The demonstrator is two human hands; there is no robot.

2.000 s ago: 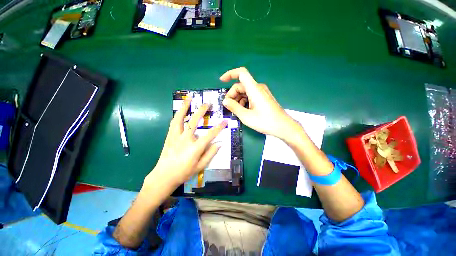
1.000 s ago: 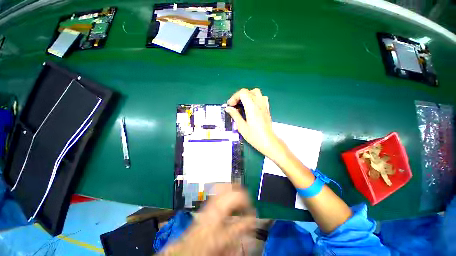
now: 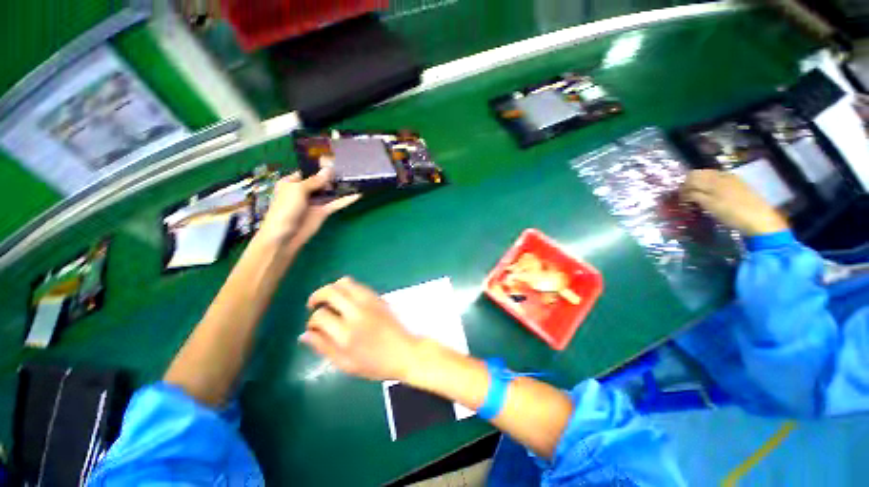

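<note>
My left hand (image 3: 303, 204) reaches to the far side of the bench and holds a tablet assembly (image 3: 367, 160) by its near left corner, with its grey-white battery face up and the unit tilted. My right hand (image 3: 348, 328) is over the bench with its fingers curled, above the left edge of the white adhesive pad sheet (image 3: 429, 309); nothing shows in it, though the fingertips are blurred. The sheet's black block (image 3: 419, 409) lies below my right wrist.
A red scrap bin (image 3: 543, 287) with tan scraps stands right of the sheet. Clear plastic bags (image 3: 648, 200) lie beyond it. A co-worker's hand (image 3: 734, 200) is at the right, near more tablets. Other opened tablets (image 3: 205, 228) line the far side. A black tray (image 3: 67, 418) is at lower left.
The view has swung to the right. My left hand has moved to the far side and taken hold of a tablet. My right hand has left the tablet that was in front of me.
</note>
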